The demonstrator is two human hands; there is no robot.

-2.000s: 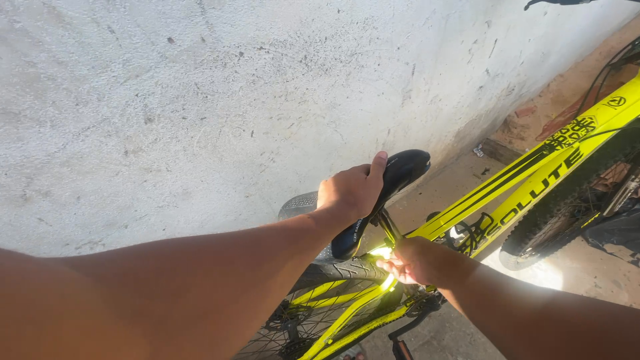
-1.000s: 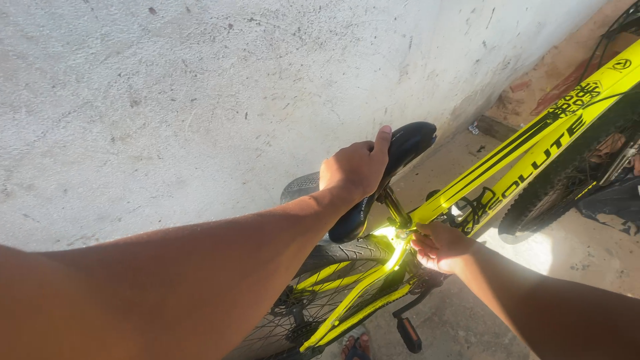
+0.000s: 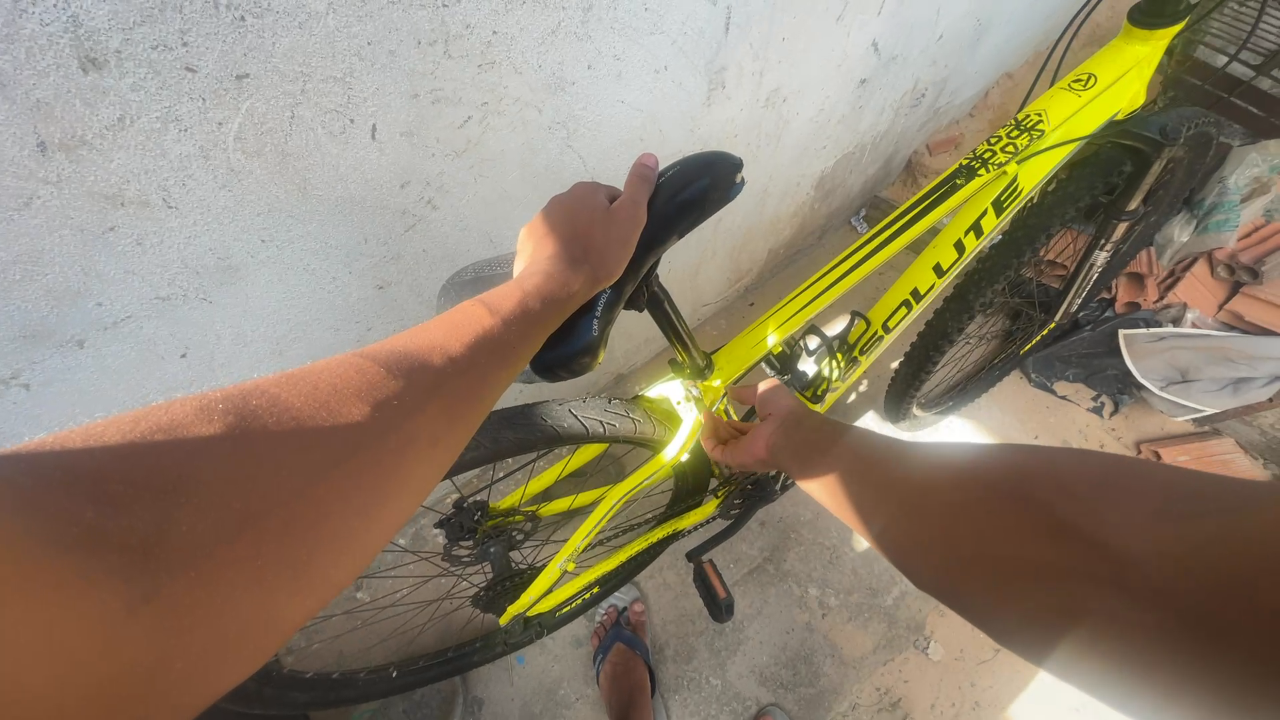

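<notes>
My left hand (image 3: 585, 235) grips the black bicycle saddle (image 3: 690, 200), its thumb along the upper side. Below the saddle, a dark seatpost (image 3: 675, 325) runs into the yellow frame (image 3: 930, 240). At the top of the seat tube, my right hand (image 3: 755, 430) has its fingertips against the frame near the seat clamp; whether they pinch a small part there cannot be told. The rear wheel's tyre (image 3: 570, 420) lies just below and left of the clamp. A black bottle cage (image 3: 825, 350) sits inside the frame, beyond my right hand.
A white, stained wall (image 3: 300, 150) stands along the bicycle's far side. The crank pedal (image 3: 713, 590) hangs near my sandalled foot (image 3: 625, 650). Broken clay tiles (image 3: 1200, 285), a black plastic bag (image 3: 1075, 370) and a pale sheet (image 3: 1205, 365) lie beside the front wheel (image 3: 1000, 290).
My left hand stays on the saddle. My right hand remains by the seat clamp, its fingers shifted slightly. The view has moved, showing more of the front wheel and the tiles.
</notes>
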